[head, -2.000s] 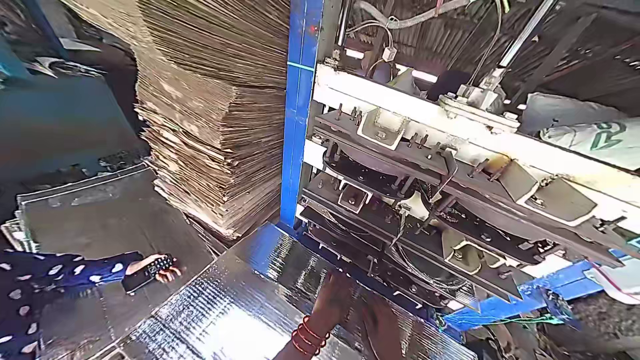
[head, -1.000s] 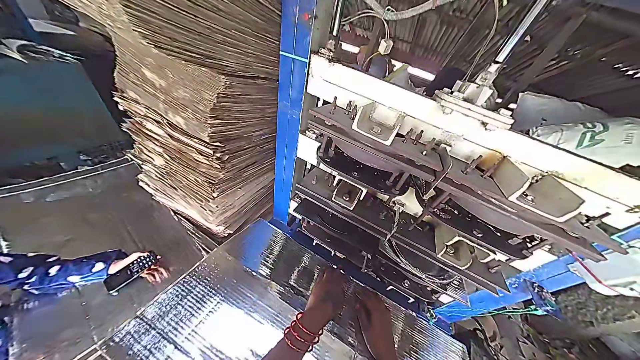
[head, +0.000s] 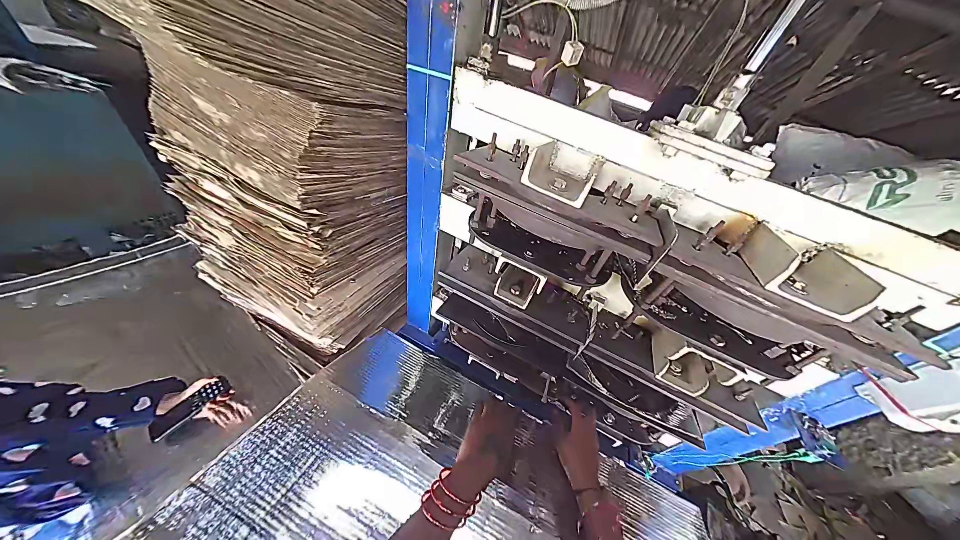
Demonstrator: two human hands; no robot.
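Silvery, finely ridged foil-like sheeting (head: 285,465) covers the work surface before a press machine (head: 585,300) with stacked dark plates. My left hand (head: 491,435), with red bangles at the wrist, reaches over the sheeting to the machine's lower front edge. Beside it, my right hand (head: 577,439) reaches to the same edge, below the lowest plates. The fingers of both hands are dark and blurred against the machine, so what they touch or hold cannot be made out.
A tall stack of brown sheets (head: 262,195) stands left of the blue upright post (head: 429,165). At the lower left, another person's hand (head: 221,409) in a spotted sleeve is near a dark flat surface. White sacks (head: 892,180) lie behind the machine.
My two hands stay at the machine's lower edge, with my right hand's fingers now reaching nearer to the plates. The other person's hand remains at the left.
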